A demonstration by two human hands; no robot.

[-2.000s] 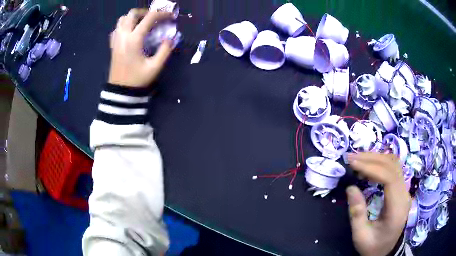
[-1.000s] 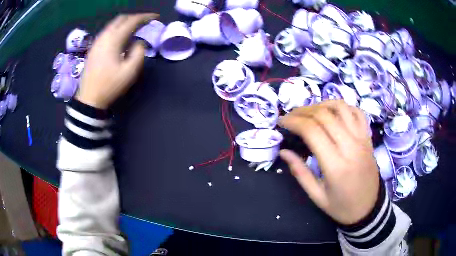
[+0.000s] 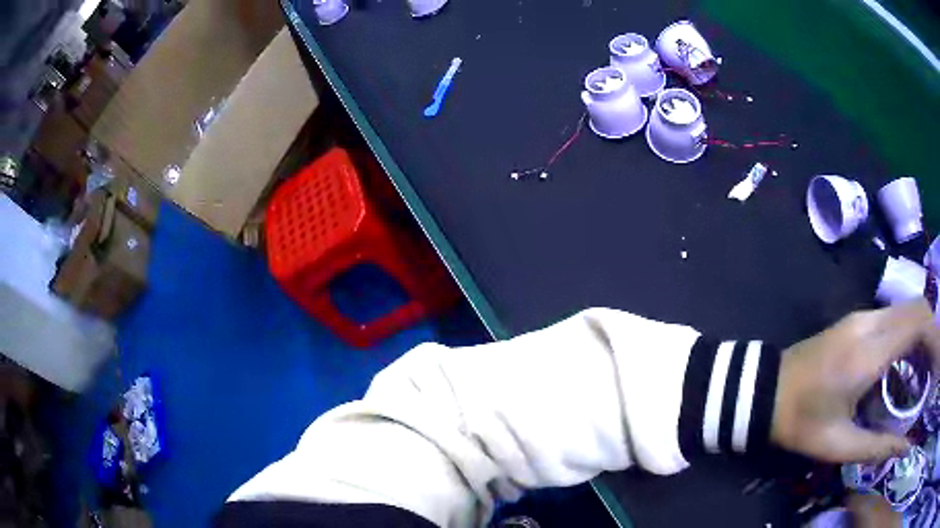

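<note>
My left hand (image 3: 850, 387) is at the right edge, blurred, with its fingers and thumb around a lilac housing (image 3: 905, 392) whose round opening shows. Only a small, blurred part of my right hand (image 3: 876, 512) shows at the bottom right edge; what it does is hidden. Fan parts (image 3: 902, 476) lie beside and below my left hand, cut off by the edge. Empty-looking lilac housings (image 3: 837, 208) lie above it.
Several lilac fan units (image 3: 677, 126) with red wires are grouped at the top, three upright and one tilted. A blue tool (image 3: 443, 87) and white scrap (image 3: 748, 183) lie on the black bench. A red stool (image 3: 335, 242) and open carton (image 3: 242, 134) stand beyond its green edge.
The view has swung left, bringing the stool and carton in. My left hand has gone from beside the housings to around one near the heap. My right hand is now mostly out of view.
</note>
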